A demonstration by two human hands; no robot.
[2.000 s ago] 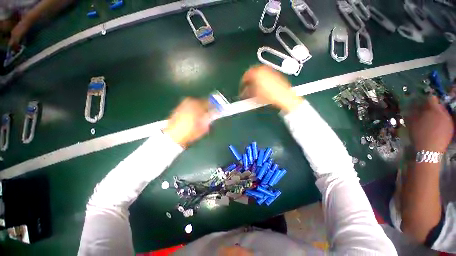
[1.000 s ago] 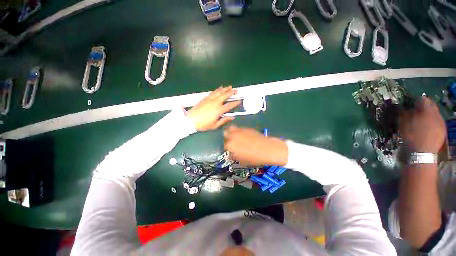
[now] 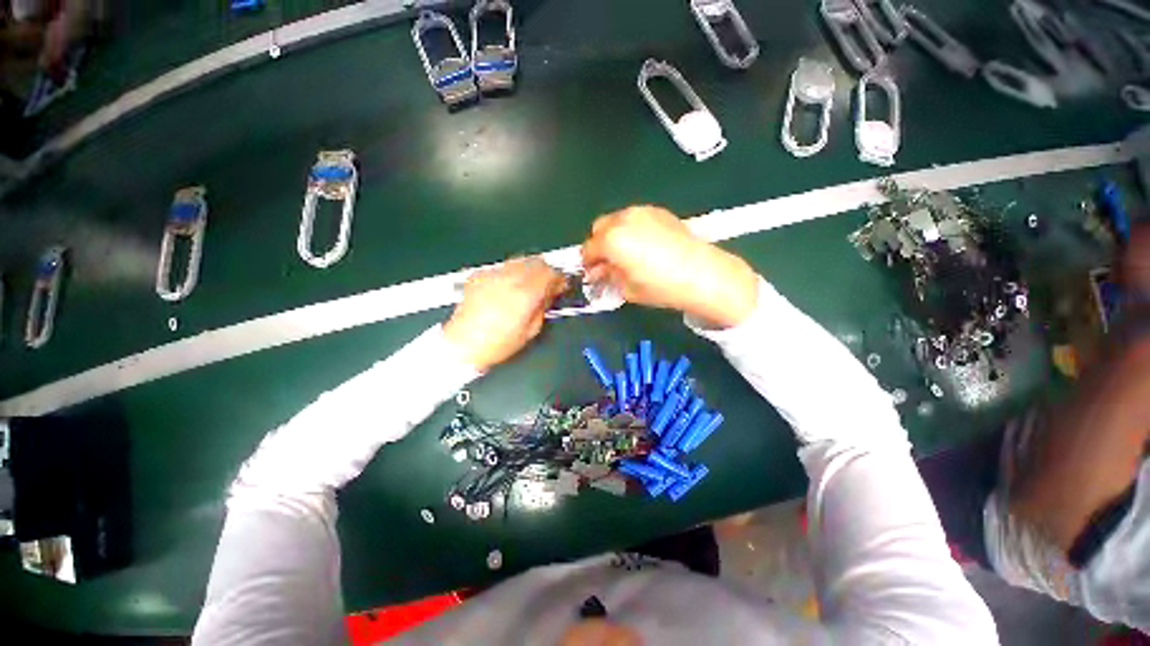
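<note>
A white loop-shaped device housing [image 3: 603, 300] lies at the near white strip in front of me, mostly covered by my hands. My left hand [image 3: 507, 307] holds its loop end. My right hand [image 3: 656, 263] has its fingers on the block end. Whether a cell or board is in it is hidden. A pile of bright blue battery cells [image 3: 675, 414] with grey-green circuit boards [image 3: 603, 442] and dark lead wires [image 3: 505, 448] lies on the green surface below my hands.
Filled housings showing blue [image 3: 331, 208] stand left and far on the belt. Housings without visible blue [image 3: 681, 111] lie at far right. A neighbour's component pile [image 3: 940, 271] and arm [image 3: 1097, 442] are at right. A black object [image 3: 69, 499] is at left. White strips [image 3: 252, 338] edge the belt.
My right hand has moved from above the pile up to the housing's block end. The blue cells show again. My left hand now grips the loop. The neighbour's hand has left the pile at right.
</note>
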